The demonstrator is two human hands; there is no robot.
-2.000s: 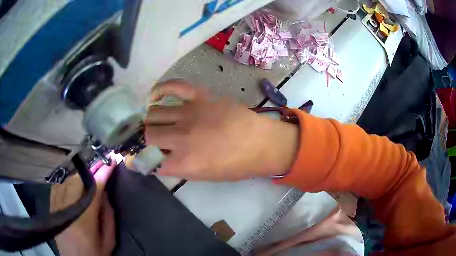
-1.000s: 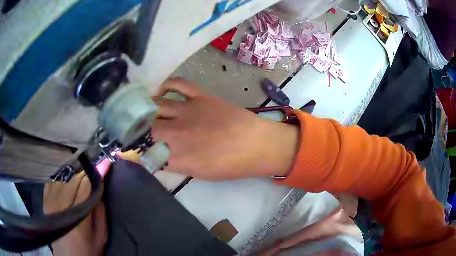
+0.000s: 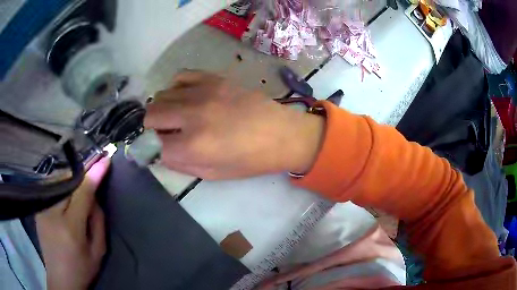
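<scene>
A dark grey garment panel (image 3: pixel 153 226) runs from the lit needle area (image 3: pixel 109 149) down to the bottom edge. My left hand (image 3: pixel 73 226) is at the panel's left edge, fingers together on the cloth, fingertip lit pink near the needle. My right hand (image 3: pixel 221 124), in an orange sleeve, is slightly blurred beside the presser area, right of the needle. Its fingers are curled in and their tips are hidden, so any held thing cannot be told. The white sewing machine head (image 3: pixel 153 28) stands at upper left, with a pale round knob (image 3: pixel 88 73).
Pink-and-white labels (image 3: pixel 286 34) lie beyond my right hand, with a red packet (image 3: pixel 231 21) beside them. Snips (image 3: pixel 296 82) lie partly behind my right wrist. A brown square (image 3: pixel 236 244) is near the ruler edge (image 3: pixel 295 232). Dark cloth (image 3: pixel 448 107) hangs at right.
The view has shifted, so the table things appear higher and further left. A dark round part by the needle shows more clearly. Both hands remain near the needle area.
</scene>
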